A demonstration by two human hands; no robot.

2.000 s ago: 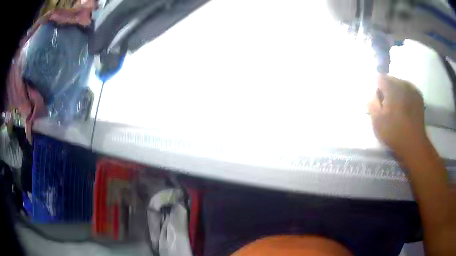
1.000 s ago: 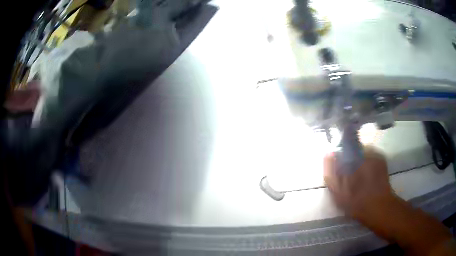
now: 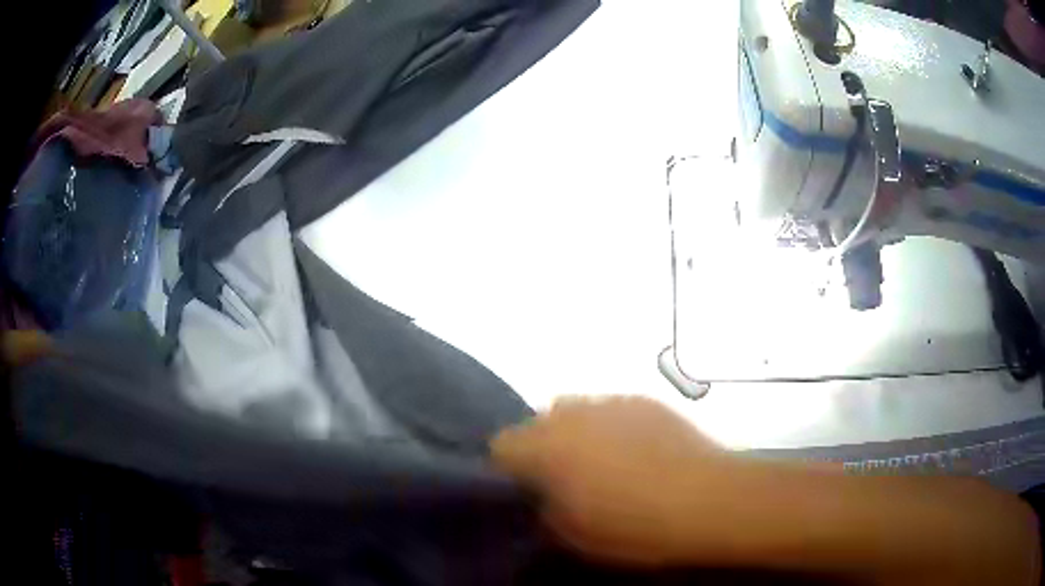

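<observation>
A dark grey garment (image 3: 378,92) with a pale inner side (image 3: 258,366) spreads over the left of the white table and hangs over its front edge. My right hand (image 3: 607,458), blurred, grips the garment's edge at the front centre. My left hand (image 3: 25,347) shows only as a small blurred patch at the far left rim, at the end of the stretched dark cloth; its fingers cannot be made out. The white sewing machine head (image 3: 791,126) stands at the right, with a dark grey cylinder (image 3: 863,275) beside its bright needle area.
Black looped scissors handles (image 3: 1008,321) lie under the machine arm. The outlined bed cover has a rounded grey tab (image 3: 684,372). A ruler strip (image 3: 917,461) runs along the front edge. Shiny blue plastic-wrapped cloth (image 3: 86,246) sits far left.
My right hand has moved left from beside the needle area to the garment, whose edge it now holds. The garment is spread and pulled forward over the table edge. The view has shifted.
</observation>
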